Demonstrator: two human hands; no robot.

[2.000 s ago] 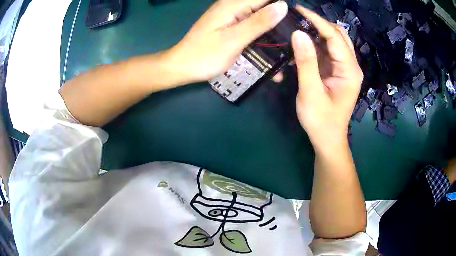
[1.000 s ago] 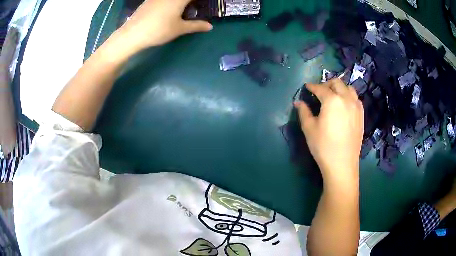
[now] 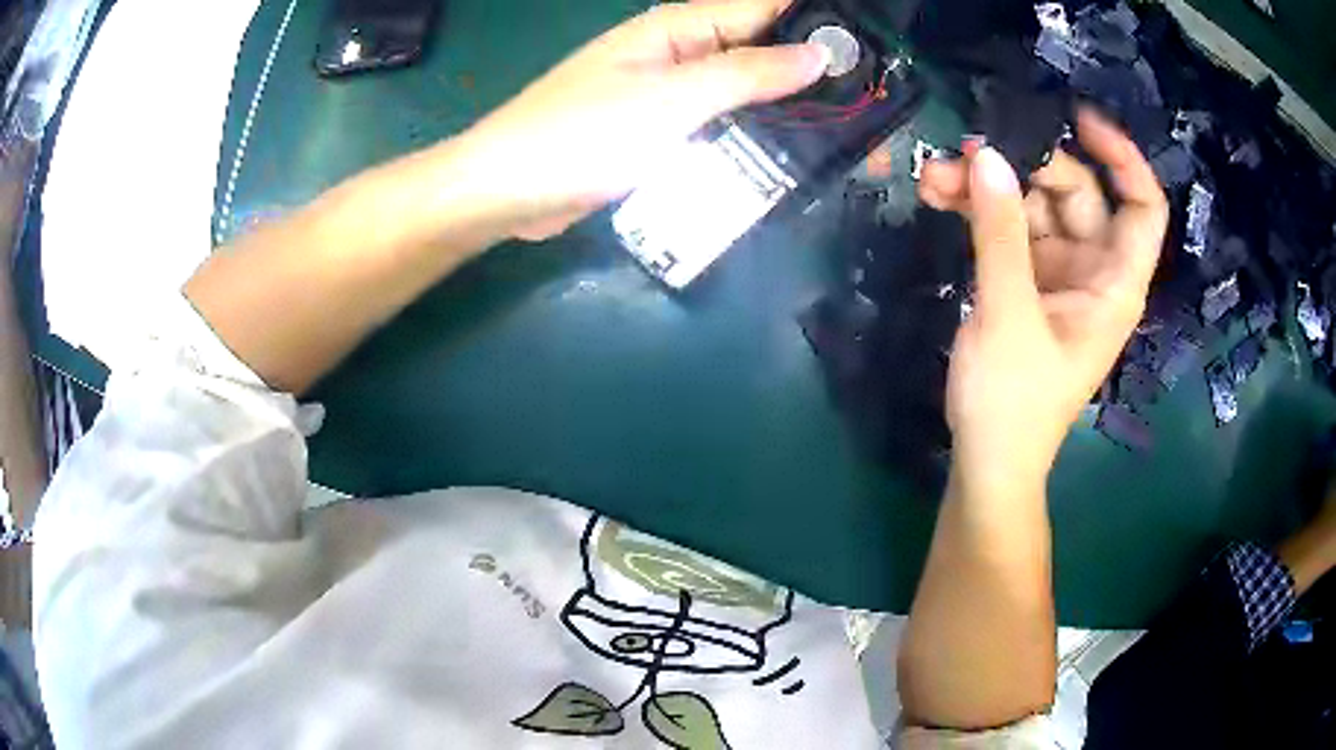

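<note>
An open black handset [image 3: 700,205] is tilted at the top centre, its pale silver section at the lower left end. A round silver part [image 3: 832,53] and thin red wires [image 3: 857,109] show at its upper end. My left hand [image 3: 630,110] holds the handset from its left side, the thumb beside the round part. My right hand [image 3: 1043,242] is to the right of the handset, apart from it. Its thumb and index finger are close together at a small piece [image 3: 925,158] with a pale face. The curled fingers partly hide the palm.
A large pile of small dark pieces [image 3: 1223,286] with silver flecks covers the right side of the green bench [image 3: 586,396]. A glossy black handset [image 3: 374,37] lies at upper left. A white sheet [image 3: 132,161] is at left. Another person's checked cuff [image 3: 1257,589] is at lower right.
A second ago the handset was at the top edge and my right hand was at the pile's near edge. Both hands have moved; my left hand now holds the handset lower and further right.
</note>
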